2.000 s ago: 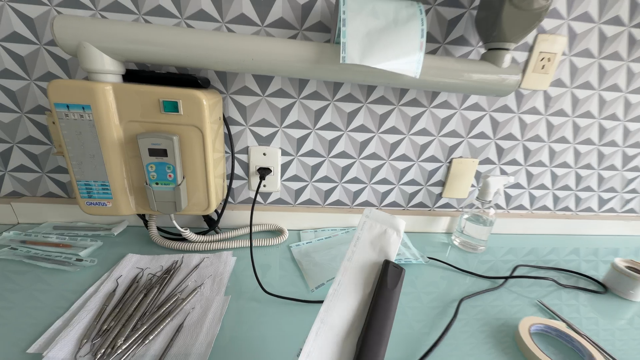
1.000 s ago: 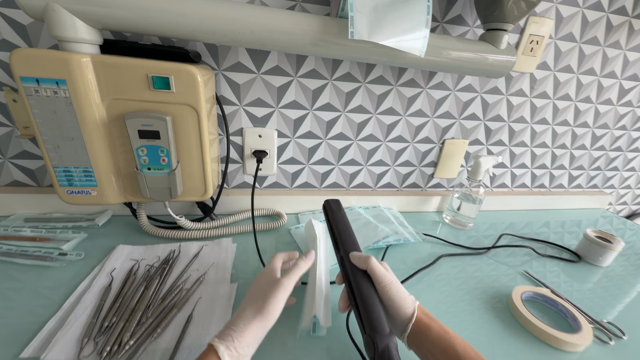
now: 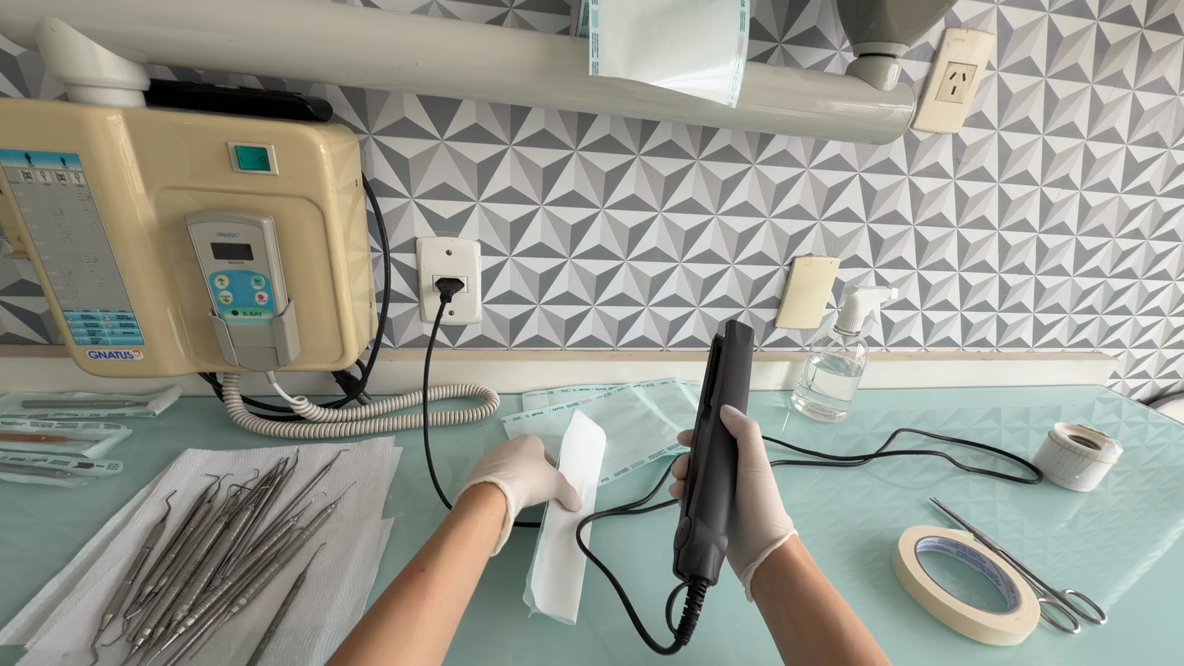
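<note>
My gloved right hand (image 3: 754,490) is closed around a black flat iron (image 3: 717,462), held upright with its cord at the bottom. A white sterilization pouch (image 3: 566,527) lies near the middle of the glass-topped counter; my gloved left hand (image 3: 532,481) grips or pinches its left side, fingers partly hidden. Behind both hands, flat blue-edged pouches (image 3: 629,421) overlap on the counter. Many metal dental instruments (image 3: 217,546) are heaped on white paper towels (image 3: 365,518) to the left.
Masking tape (image 3: 967,585), scissors (image 3: 1027,578) and a white roll (image 3: 1078,456) sit right. A spray bottle (image 3: 831,365) stands by the wall. The iron's black cord (image 3: 911,453) crosses the counter. Filled pouches (image 3: 60,435) lie far left, below an X-ray unit (image 3: 324,250).
Two seconds ago no hands showed. One second ago my left hand was beside the narrow pouch with its fingers apart; now it is on the pouch, and the pouch and iron stand farther apart.
</note>
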